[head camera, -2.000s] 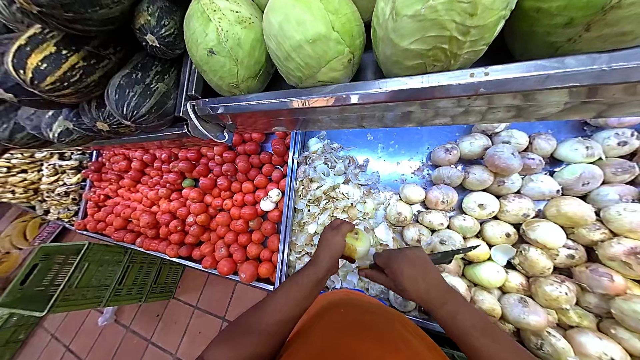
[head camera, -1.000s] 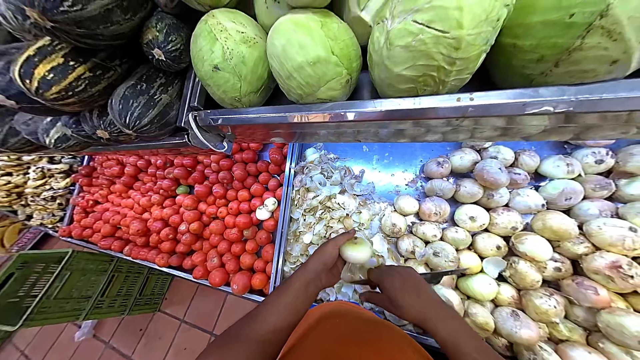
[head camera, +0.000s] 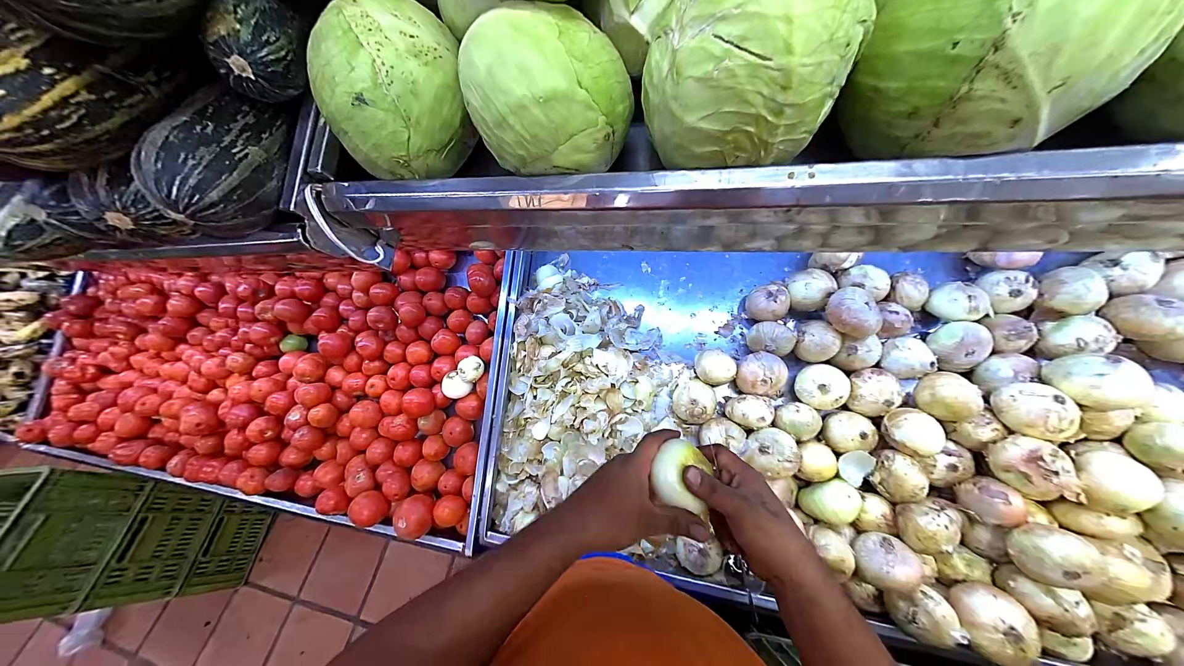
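Observation:
A pale, smooth onion (head camera: 678, 476) is gripped by my left hand (head camera: 629, 495) above the tray's front edge. My right hand (head camera: 745, 499) touches the onion from the right with its thumb; below this hand something thin and dark shows, perhaps part of the knife, mostly hidden. A heap of loose onion skins (head camera: 583, 388) lies just beyond my left hand. To the right, many onions (head camera: 948, 398) fill the metal tray, and a piece of onion skin (head camera: 856, 467) rests among them.
Left of a metal divider (head camera: 495, 398) lie red tomatoes (head camera: 305, 398). A steel shelf edge (head camera: 740, 190) with green cabbages (head camera: 546, 88) overhangs the tray. Dark striped squashes (head camera: 213, 162) sit upper left. Green plastic crates (head camera: 111, 546) stand on the tiled floor (head camera: 314, 573).
The knife blade, which pointed right from my right hand over the onions, no longer shows there. My right hand has moved up against the onion, with its thumb on it.

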